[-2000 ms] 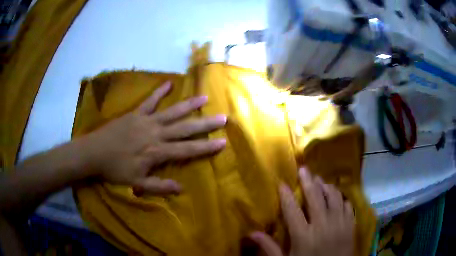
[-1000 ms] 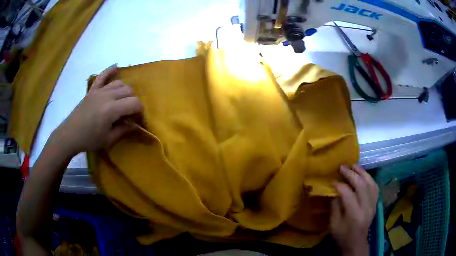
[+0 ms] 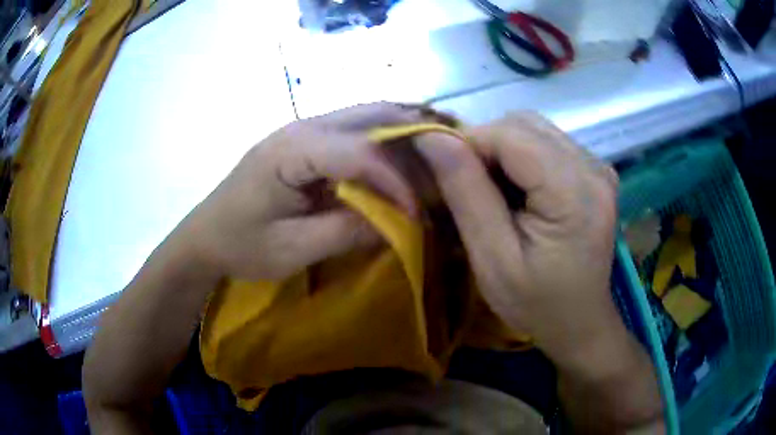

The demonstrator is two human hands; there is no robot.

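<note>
The mustard-yellow garment piece (image 3: 340, 319) is bunched up and held in both hands near the wearer's body, in front of the table edge. Its lower part hangs down below the hands. My left hand (image 3: 298, 191) grips it, with a folded edge showing between the fingers. My right hand (image 3: 536, 212) pinches another edge of the cloth between thumb and fingers, close beside the left hand. The fingertips are partly hidden by cloth and slightly blurred.
The white machine table (image 3: 187, 110) lies behind the hands. Scissors with red and green handles (image 3: 532, 44) lie on it. A long yellow cloth length (image 3: 64, 144) hangs at left. A green basket (image 3: 740, 255) with yellow scraps stands at lower right. A blue basket (image 3: 75, 412) shows at lower left.
The garment piece was spread on the table under the machine head; now it is lifted off and gathered towards the wearer. Both hands have come together on it. The view has shifted and the machine head is mostly out.
</note>
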